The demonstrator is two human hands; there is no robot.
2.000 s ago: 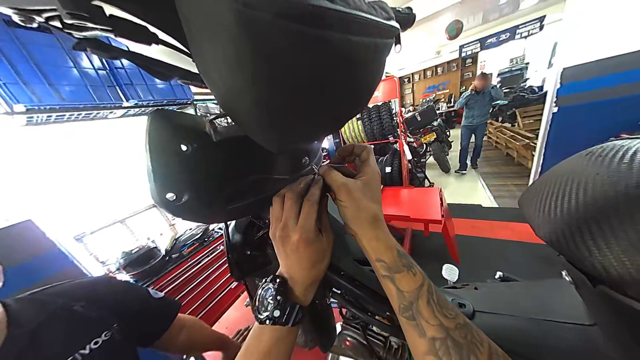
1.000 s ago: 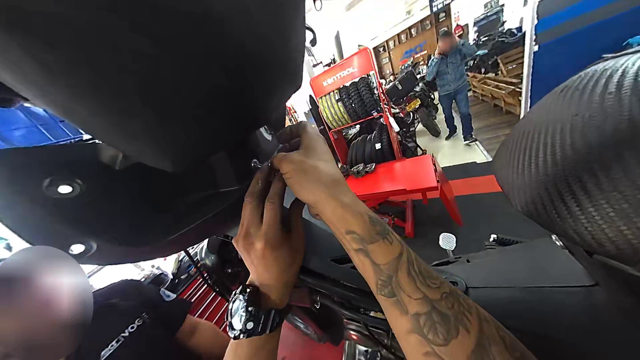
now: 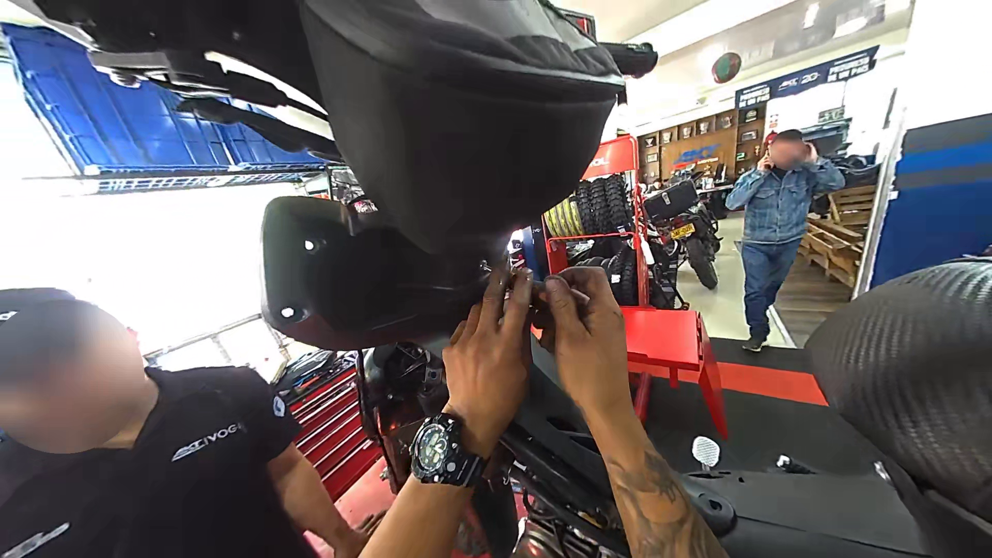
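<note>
A black plastic motorcycle body panel [image 3: 372,287] with round holes hangs at centre left, below the dark rounded seat or tank cover [image 3: 465,132]. My left hand [image 3: 492,349], with a black watch [image 3: 443,453] on its wrist, rests its fingertips at the panel's right end, beside a small shiny metal fastener [image 3: 485,266]. Just right of it is my right hand [image 3: 585,325], thumb and fingers pinched together near the same edge. Whatever lies between those fingers is too small and dark to tell. The motorcycle's frame tube [image 3: 554,457] runs below both hands.
A co-worker in a black shirt [image 3: 209,418] is close at left, near a red tool chest [image 3: 333,434]. Behind my hands stand a red metal stand [image 3: 663,337] and a tyre rack [image 3: 604,209]. A person in denim [image 3: 783,201] stands farther back. A carbon-textured part [image 3: 914,372] is at right.
My right hand has drawn away from the panel's edge and now sits to the right of my left hand's fingertips. The view has shifted. More of the co-worker at left shows.
</note>
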